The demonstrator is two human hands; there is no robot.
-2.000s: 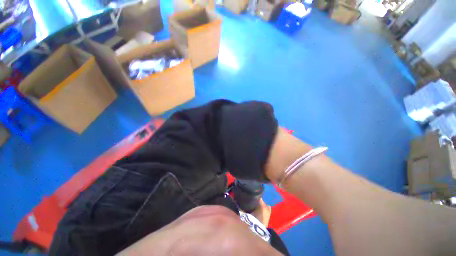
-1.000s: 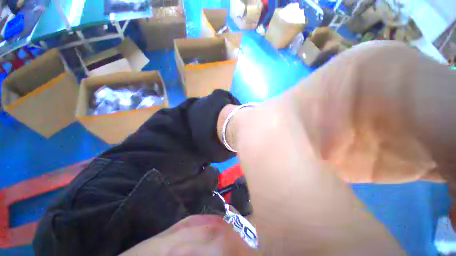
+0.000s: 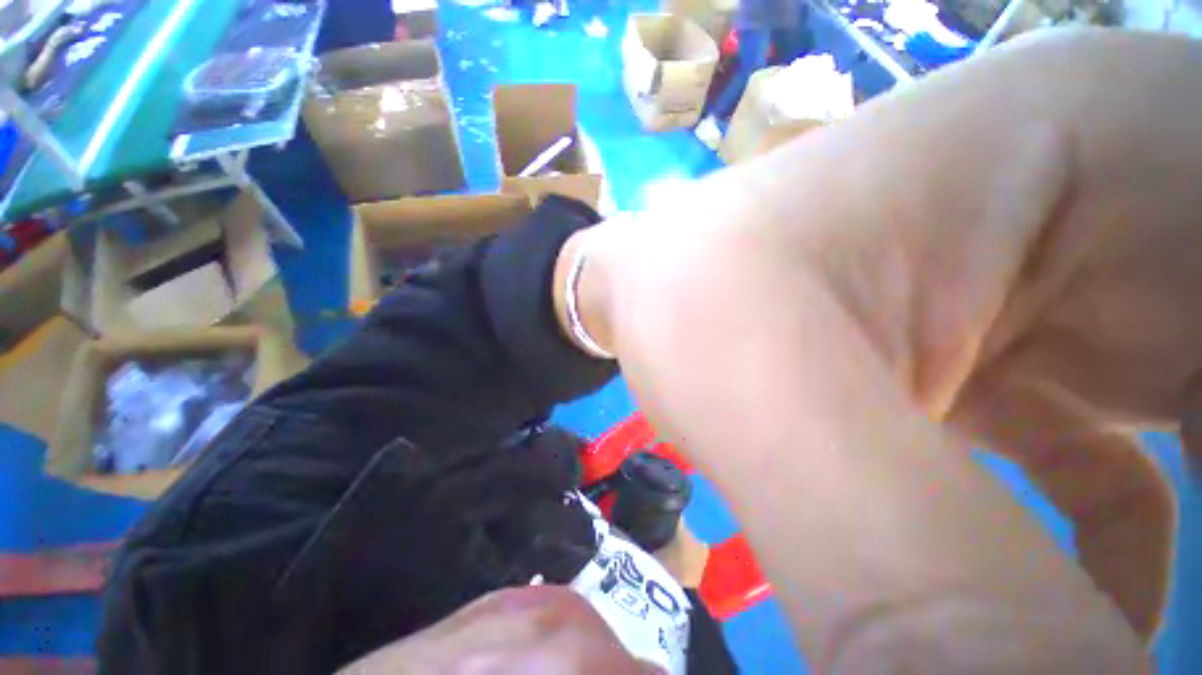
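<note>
My left hand (image 3: pixel 923 264) is very large and close to the camera, raised across the right half of the view. A light band circles its wrist at the edge of a black sleeve. Its fingertips are blurred or outside the picture, so any hold is unclear. My right hand (image 3: pixel 687 559) is small and mostly hidden low in the centre, with its fingers around the lower part of a black lidded cup (image 3: pixel 651 498). Part of a red frame (image 3: pixel 733 578), perhaps a stool, shows behind the cup and is largely covered by my arm.
Open cartons stand on the blue floor at left, one holding pale bagged items (image 3: pixel 171 406). Another carton (image 3: pixel 670 73) stands farther back. A green conveyor line (image 3: pixel 125 99) runs along the upper left. A red bar (image 3: pixel 53 570) crosses the lower left.
The view has swung so the cartons and conveyor sit differently. My left hand has come up over the right half of the picture. The black cup is clearer and remains in my right hand.
</note>
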